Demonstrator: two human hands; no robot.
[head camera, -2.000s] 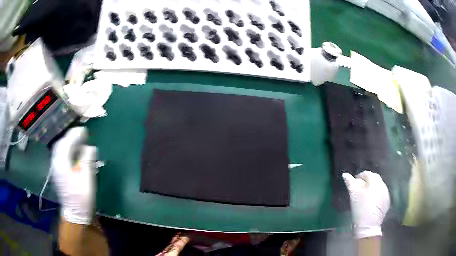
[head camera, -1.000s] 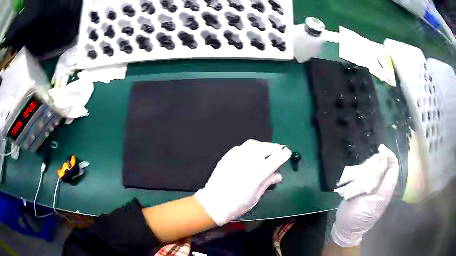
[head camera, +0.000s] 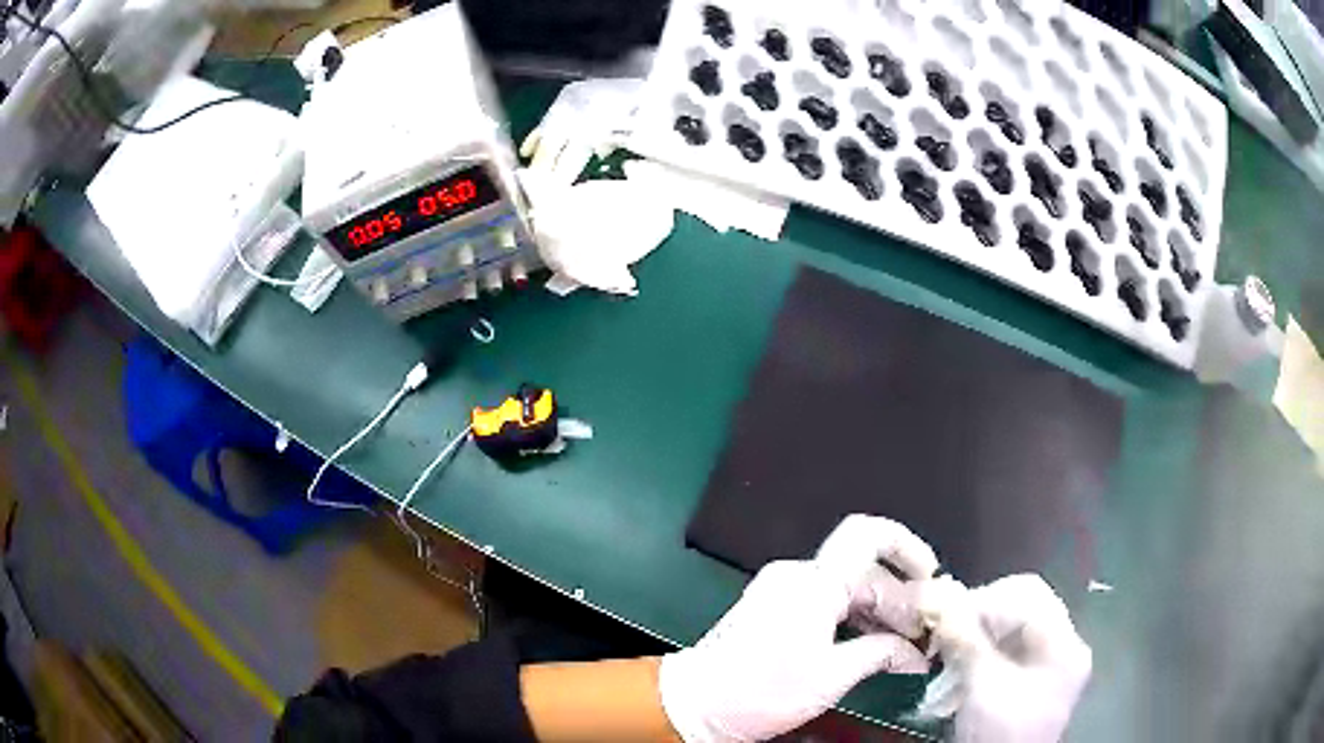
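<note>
My left hand, in a white glove, is at the lower edge of the black foam mat. Its thumb and fingers are closed around a small dark unit, mostly hidden by the fingers. My right hand, also gloved in white, meets it from the right. Its fingertips press a white cloth at the unit; part of the cloth hangs below. Both hands are together over the mat's front edge. The unit's exact shape cannot be told.
A yellow-and-black fixture with a white cable lies left of the mat. The power supply with red digits stands behind it, beside crumpled wipes. The blister tray is at the back, a white bottle right of it.
The view has swung left. My left hand has taken up a small dark unit, and my right hand has brought the cloth to it; before, the hands were apart.
</note>
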